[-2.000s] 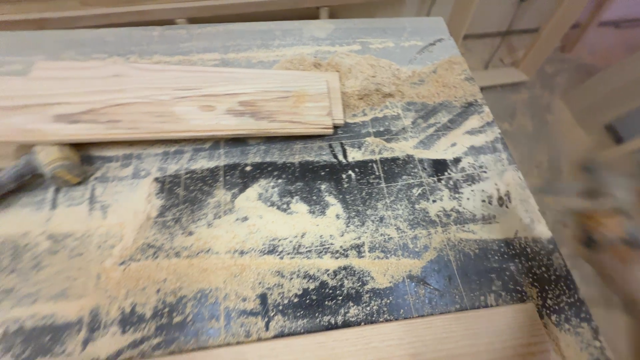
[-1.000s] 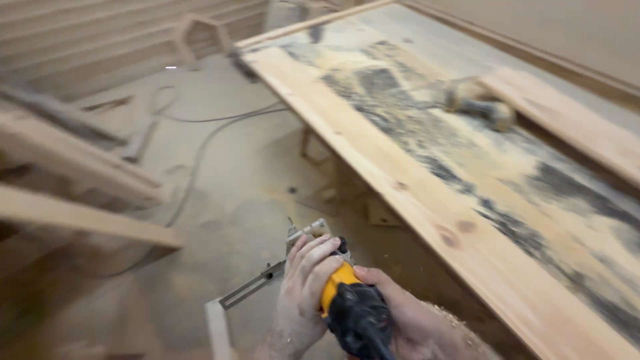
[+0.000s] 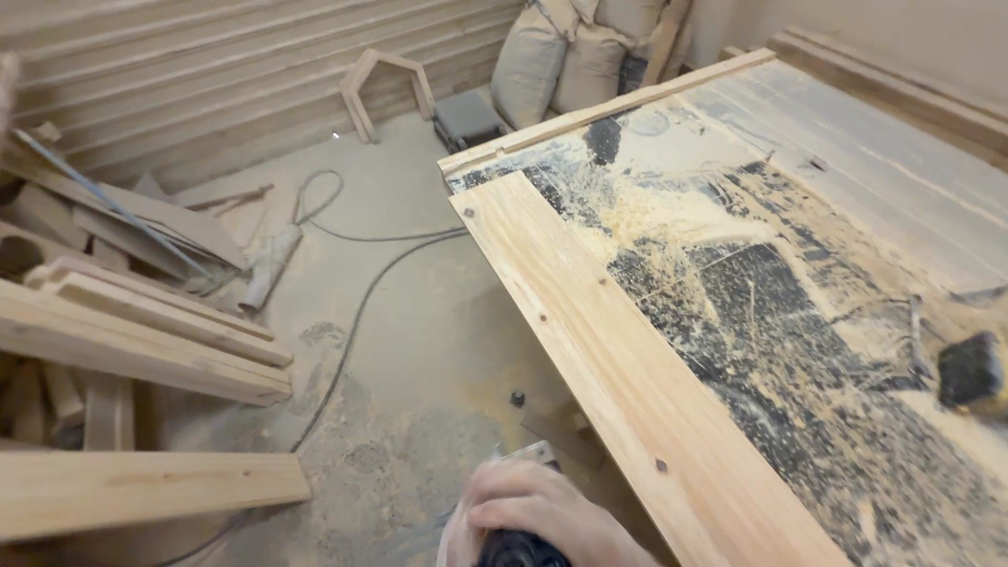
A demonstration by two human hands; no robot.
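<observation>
At the bottom centre, my right hand (image 3: 543, 504) is wrapped over the black body of a corded-looking power tool (image 3: 524, 549). My left hand (image 3: 453, 531) shows only as a blurred edge on the tool's left side, largely covered by the right. Beyond the fingers a metal part (image 3: 537, 452) of the tool sticks out. Just to the right, a long knotty pine board (image 3: 598, 331) lies along the near edge of a dusty worktable (image 3: 756, 276). A yellow and black tool (image 3: 970, 370), partly cut off, rests on the table at the right.
A cable (image 3: 346, 346) loops across the floor. Stacked timber (image 3: 157, 331) and a single board (image 3: 150, 488) jut in from the left. Near the wall are a grey case (image 3: 466, 118), an angled wooden frame (image 3: 366, 75) and filled sacks (image 3: 531, 63). A wooden strip (image 3: 630, 102) edges the table's far end.
The view has swung widely from the tabletop to the floor and board. One second ago both hands held the yellow and black power tool; now hands and tool sit lower in view.
</observation>
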